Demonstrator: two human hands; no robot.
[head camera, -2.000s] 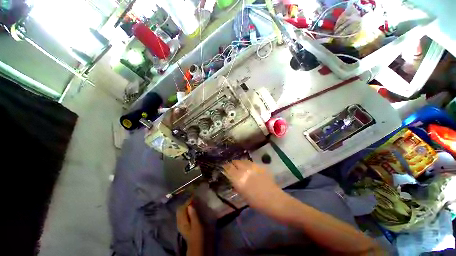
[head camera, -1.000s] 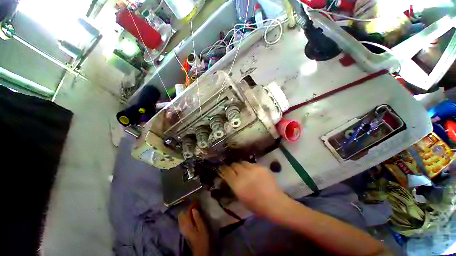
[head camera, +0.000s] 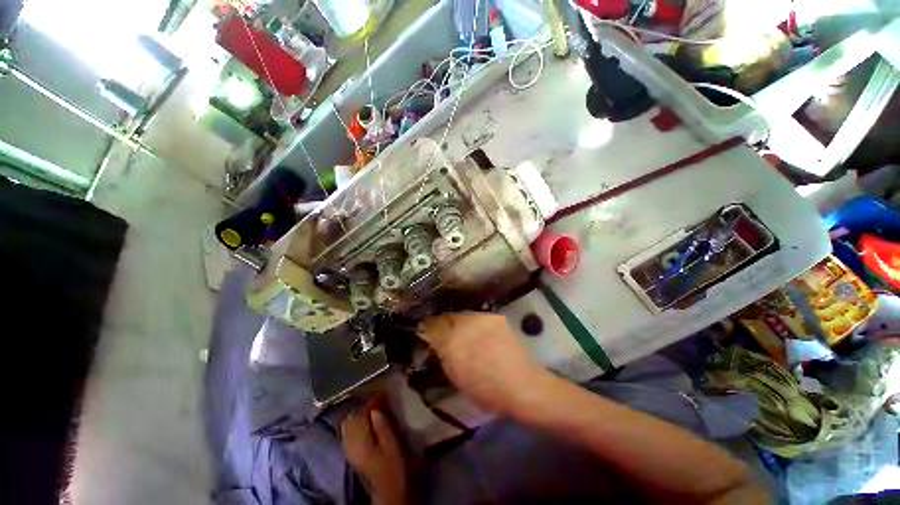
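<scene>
The grimy beige overlock machine (head camera: 434, 232) stands in the middle, with a row of round tension knobs (head camera: 419, 247) on its front. My right hand (head camera: 474, 357) is at the dark open looper area (head camera: 405, 347), its fingertips together at the cavity; whether they pinch a tool or thread cannot be made out. My left hand (head camera: 374, 444) is low, in front of the pale cloth plate (head camera: 345, 370), with its fingers partly curled; nothing can be made out in it. Grey-blue cloth (head camera: 266, 434) lies at the left and below the hands.
A red cup (head camera: 558, 253) stands right of the machine. A green strap (head camera: 577, 330) crosses the table front. A recessed tray (head camera: 699, 258) with metal bits is at the right. Dark thread cones (head camera: 259, 222) lie at the back left. Bags and bundled strips (head camera: 770, 399) are at the right.
The view has shifted and moved closer since the oldest frame. My right hand stays at the looper area with its fingertips slightly shifted. My left hand stays low beside the cloth plate.
</scene>
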